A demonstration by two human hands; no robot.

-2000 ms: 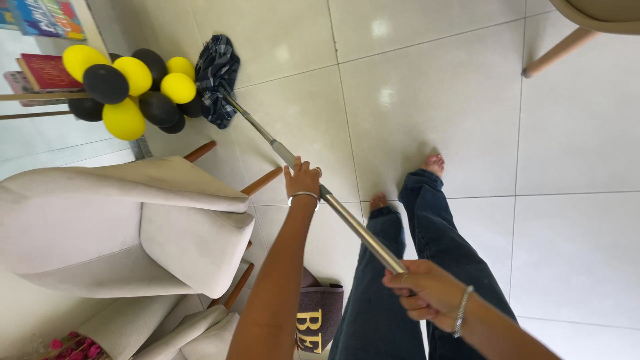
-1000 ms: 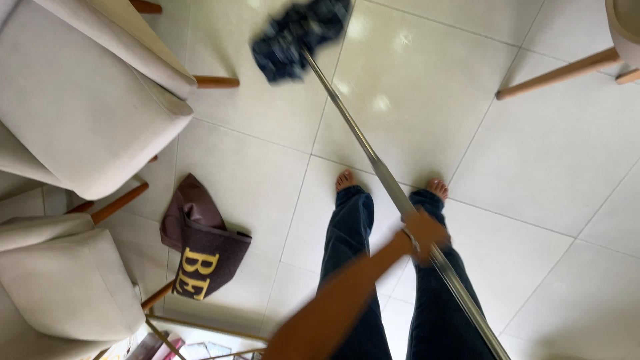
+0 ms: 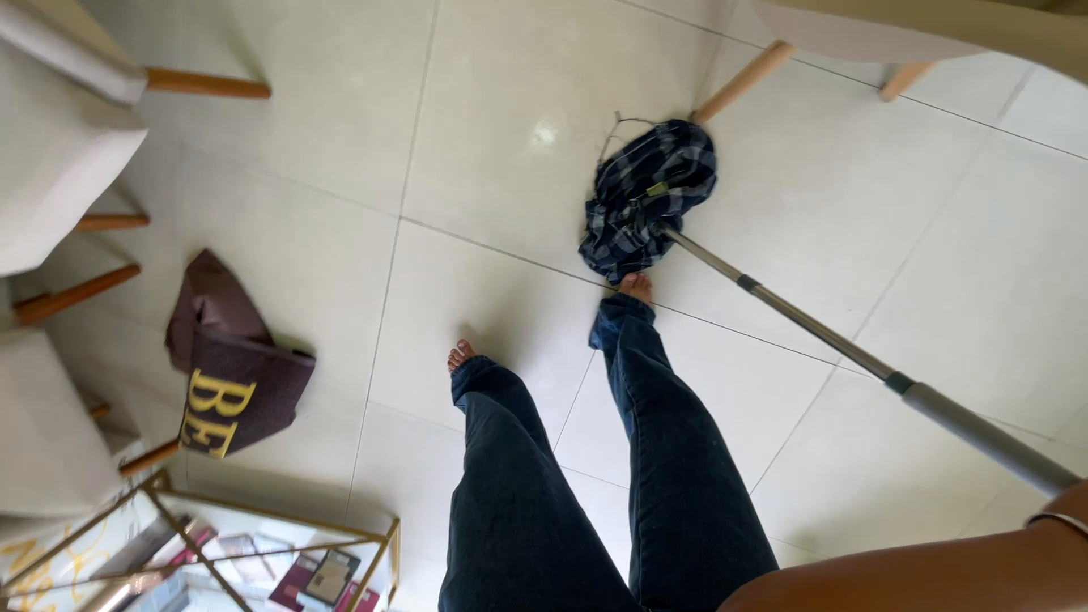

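Note:
A mop head wrapped in dark blue plaid cloth (image 3: 650, 200) lies on the tiled floor, close against a wooden chair leg and just beyond the toes of my right foot (image 3: 636, 287). Its metal mop handle (image 3: 816, 327) slants down to the right edge. There my left hand (image 3: 1073, 500), mostly cut off by the frame, is around the thick grey part of the handle, with a bangle at the wrist. My right hand is out of view. My left foot (image 3: 460, 354) is bare on the tiles.
A light chair (image 3: 918, 30) with wooden legs stands at the upper right; pale upholstered chairs (image 3: 59, 127) line the left. A dark brown cloth item with gold letters (image 3: 246, 387) lies on the floor. A gold-framed glass table (image 3: 280, 510) holding boxes is at lower left.
The mop head has moved from beside the balloons, across the floor, to the chair leg on the right. My right hand has left the view, which has shifted greatly.

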